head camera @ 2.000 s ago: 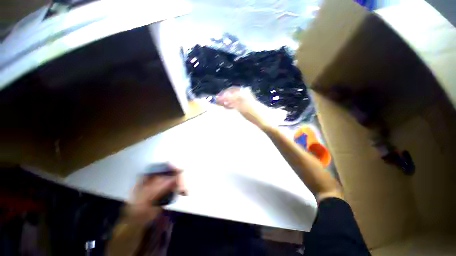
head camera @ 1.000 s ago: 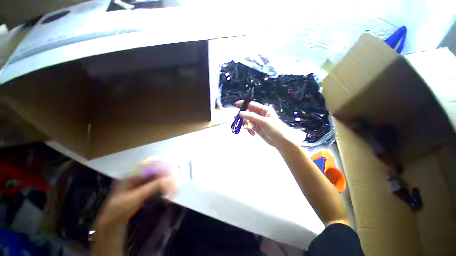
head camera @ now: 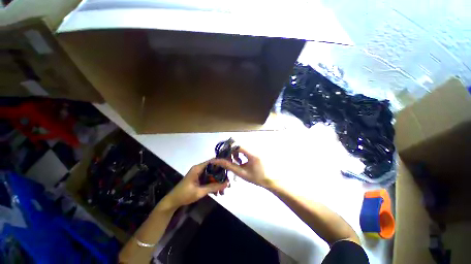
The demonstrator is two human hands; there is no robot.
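Note:
My left hand (head camera: 193,184) holds a black electronic device (head camera: 213,174) with a red-orange patch, over the front edge of the white table. My right hand (head camera: 251,167) is beside it, its fingers on a small looped black charging cable (head camera: 223,149) held against the device. Fingers hide part of both. The tangled black cable pile (head camera: 345,113) lies on clear plastic at the back right of the table.
A large open carton (head camera: 206,85) lies on its side ahead. Another open carton (head camera: 408,211) stands at the right, beside an orange-and-blue ring (head camera: 377,214). On the floor at left are a carton of dark units (head camera: 121,178) and blue bags (head camera: 44,221).
The view has turned left. My right hand has brought the cable from beside the pile to my left hand. The two hands now meet at the device.

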